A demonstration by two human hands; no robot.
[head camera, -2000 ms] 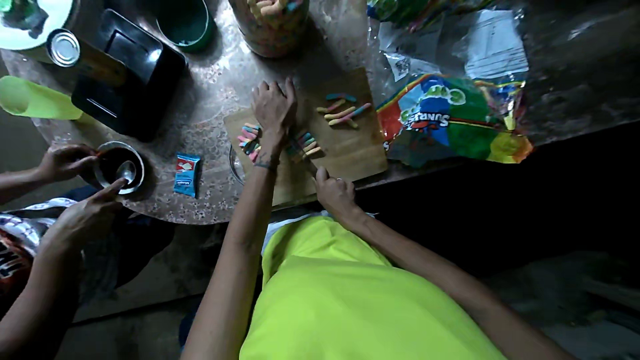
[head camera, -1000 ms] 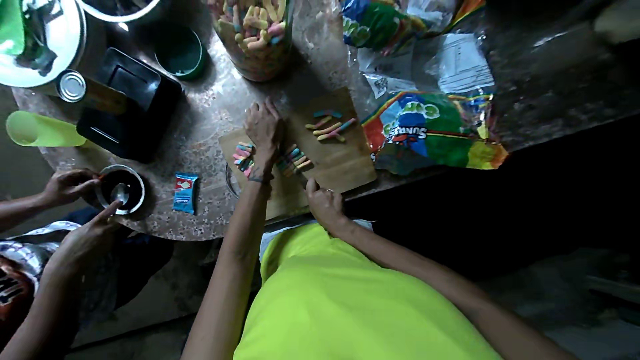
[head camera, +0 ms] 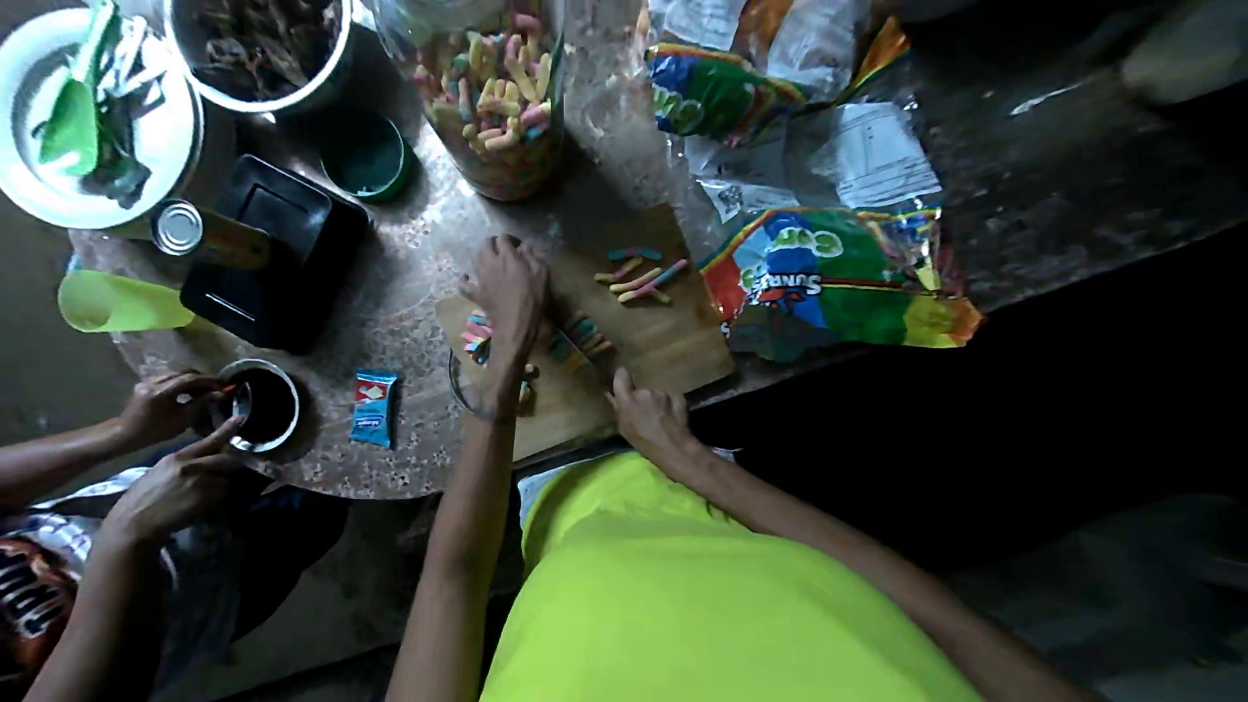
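Observation:
A wooden cutting board (head camera: 673, 351) lies at the table's near edge. My right hand (head camera: 650, 414) is closed on a knife (head camera: 582, 353), whose blade lies over a row of colourful gummy worms (head camera: 593, 336). My left hand (head camera: 512, 288) rests with fingers bent over the board's left half, just left of the blade; whether it presses on any candy is hidden. Cut gummy pieces (head camera: 476, 336) lie beside my left wrist. Several whole gummy worms (head camera: 643, 277) sit at the board's right side. Behind the board stands a clear jar of gummy worms (head camera: 497, 107).
Opened candy bags (head camera: 829, 278) lie right of the board. At left are a small blue packet (head camera: 373, 408), a black plastic container (head camera: 278, 258), a green bowl (head camera: 366, 161), a tin can (head camera: 178, 228) and a yellow-green cup (head camera: 122, 301). Another person's hands (head camera: 180, 478) work at a cup (head camera: 265, 405).
The knife blade shows more plainly across the row of gummy worms than a second ago. The other person's fingers have shifted at the cup. My hands stay at the board.

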